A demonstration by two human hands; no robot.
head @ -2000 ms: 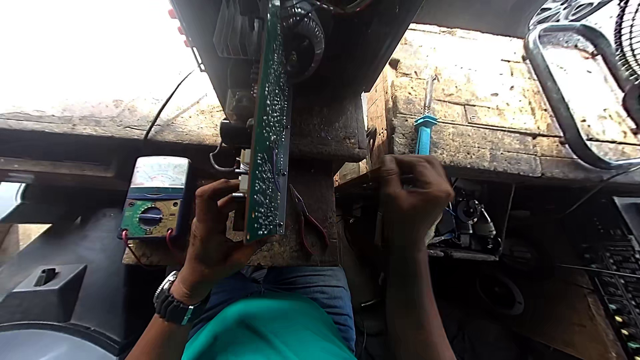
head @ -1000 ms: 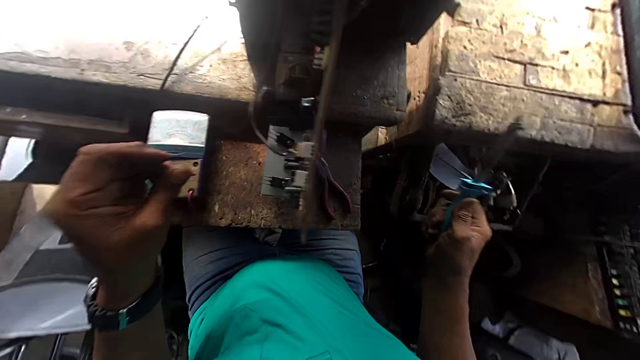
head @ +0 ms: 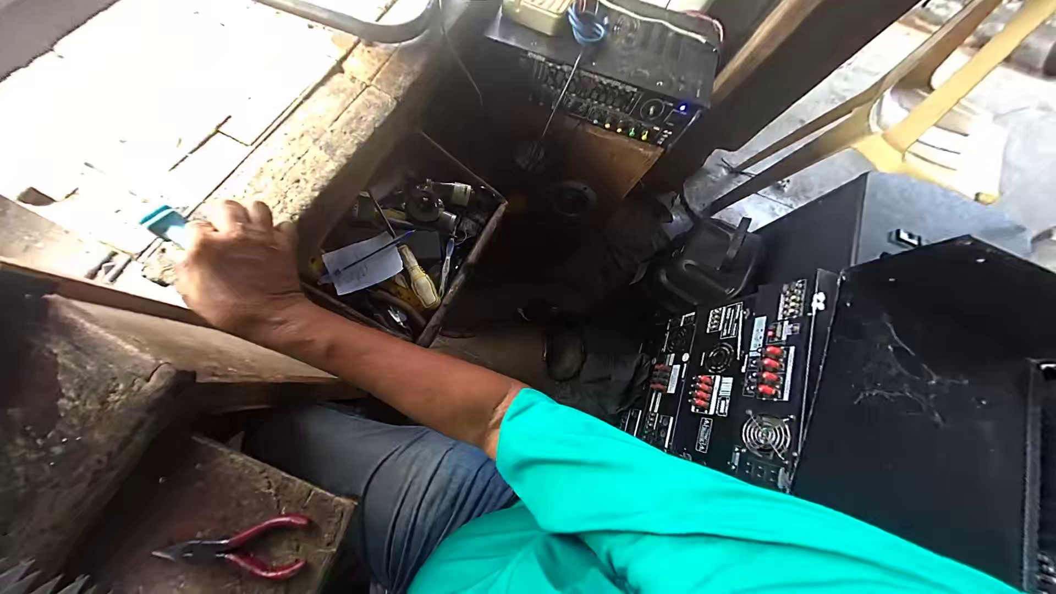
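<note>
My right hand (head: 239, 268) is closed around the turquoise handle (head: 163, 224) of what looks like a soldering iron, at the edge of the wooden bench. Its tip is lost in the glare. Below the hand, red-handled pliers (head: 231, 546) lie with handles spread on a wooden surface. Right of the hand, an open drawer (head: 474, 256) holds a yellow screwdriver (head: 421, 279), a paper slip (head: 363, 266) and several small tools and parts. My left hand is outside the view.
A black amplifier (head: 610, 82) with lit indicators stands at the top. Black equipment with red terminals (head: 767, 371) and large black cabinets (head: 924, 396) occupy the right. A metal tube frame (head: 363, 25) crosses the bench top. A yellowish plastic chair (head: 895, 124) stands at upper right.
The view has swung strongly to the right. My right hand, over the drawer a second ago, is now at the bench edge with the tool. My left hand has left the view.
</note>
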